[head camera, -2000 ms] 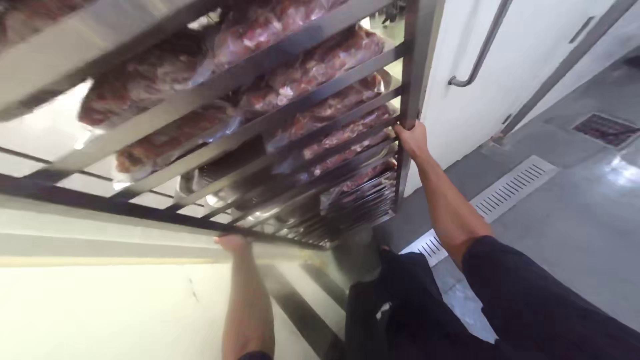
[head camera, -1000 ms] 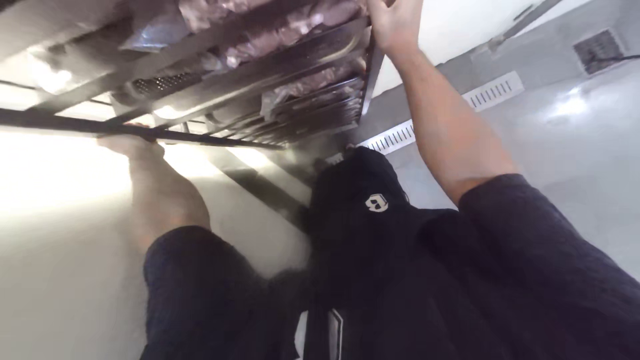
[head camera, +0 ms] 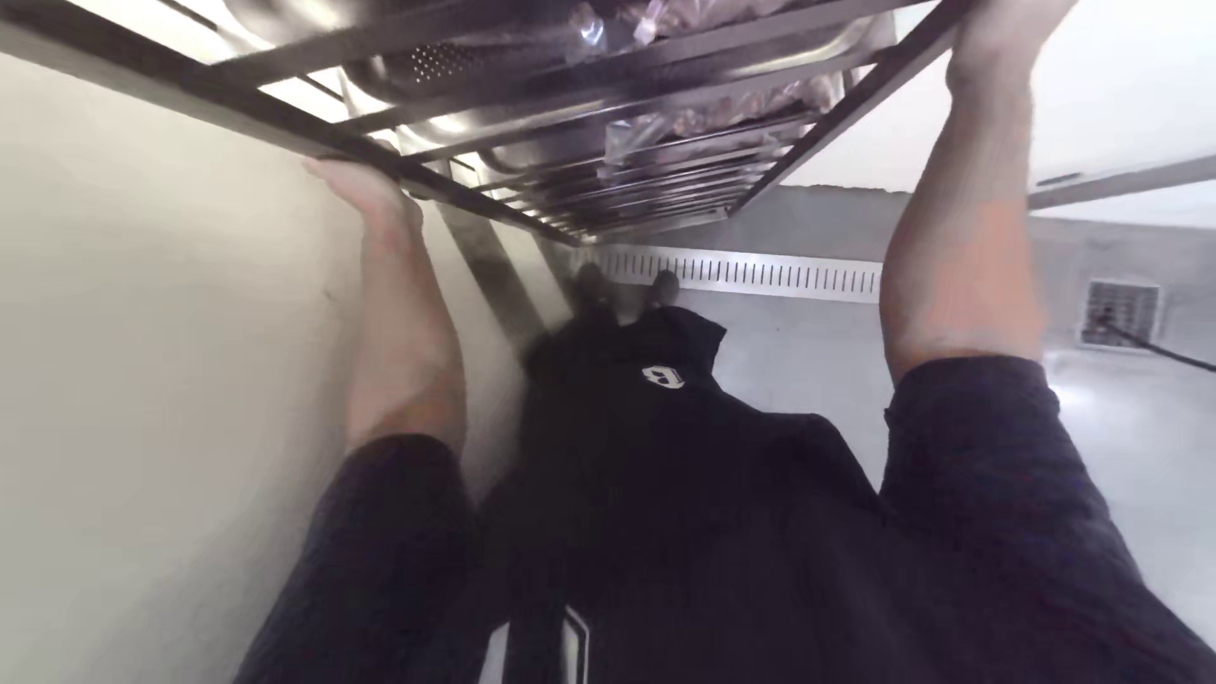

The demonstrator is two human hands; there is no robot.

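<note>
A tall metal tray rack point(head camera: 826, 123) stands before me, its rungs running down toward the floor. My left hand point(head camera: 366, 185) is on its left upright, near the wall; the fingers are partly hidden behind the bar. At the top right edge of the view, my right hand point(head camera: 1007, 28) is at the right upright, its fingers cut off by the frame. Between the rungs sit metal trays, one of them a perforated metal pan point(head camera: 442, 65). Clear plastic bags of what looks like raw meat point(head camera: 750, 109) lie on some of the trays.
A pale wall point(head camera: 171, 332) runs close along my left side. On the grey floor, a slotted drain grate point(head camera: 760, 274) crosses beyond my feet. A square floor drain point(head camera: 1121, 313) with a dark cord or hose point(head camera: 1173, 356) over it lies at right. A white panel point(head camera: 1130, 114) stands behind my right arm.
The view has tilted down toward my body and feet. Both hands remain at the rack's uprights. A dark cord or hose now shows over the square drain.
</note>
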